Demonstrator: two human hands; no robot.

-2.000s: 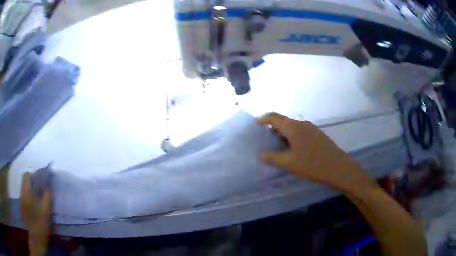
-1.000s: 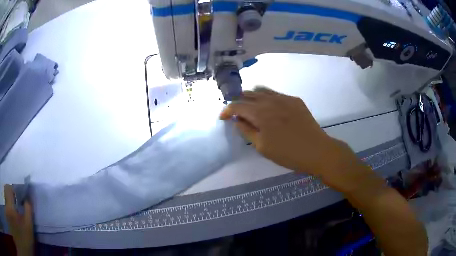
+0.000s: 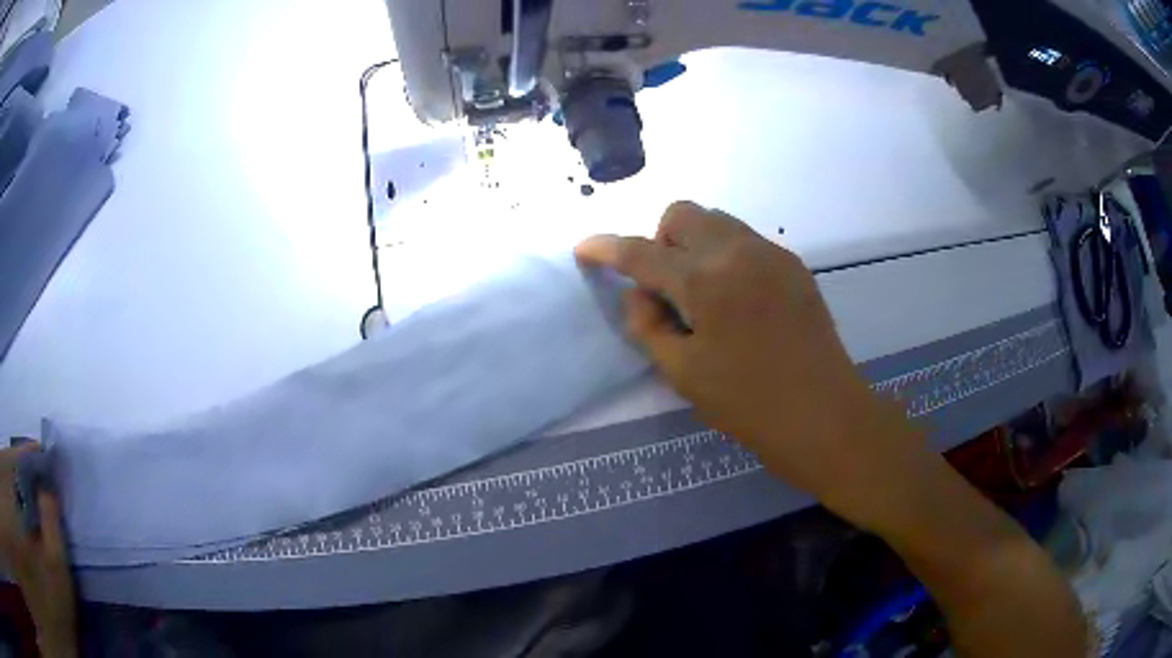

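A long curved blue-grey band piece (image 3: 347, 411) lies across the front of the white table, partly over the ruler tape. My right hand (image 3: 707, 309) holds its right end between thumb and fingers, in front of the needle area. My left hand (image 3: 39, 540), cut off by the left edge, grips its left end, with a small dark-tipped tool (image 3: 28, 478) partly hidden there. The presser foot and needle (image 3: 486, 148) are behind the band and apart from it. A dark cylindrical part (image 3: 604, 129) points down beside them.
The white machine head (image 3: 823, 32) spans the top, with a black control panel (image 3: 1086, 80) at right. Cut pieces (image 3: 58, 193) lie at far left. Scissors (image 3: 1103, 283) rest on cloth at the right edge. The ruler tape (image 3: 578, 482) runs along the front edge.
The view has shifted, so the machine head appears higher. The right hand moved from the band's right part to its end, and the band's blurred right side now lies smoother, uncovering the ruler tape.
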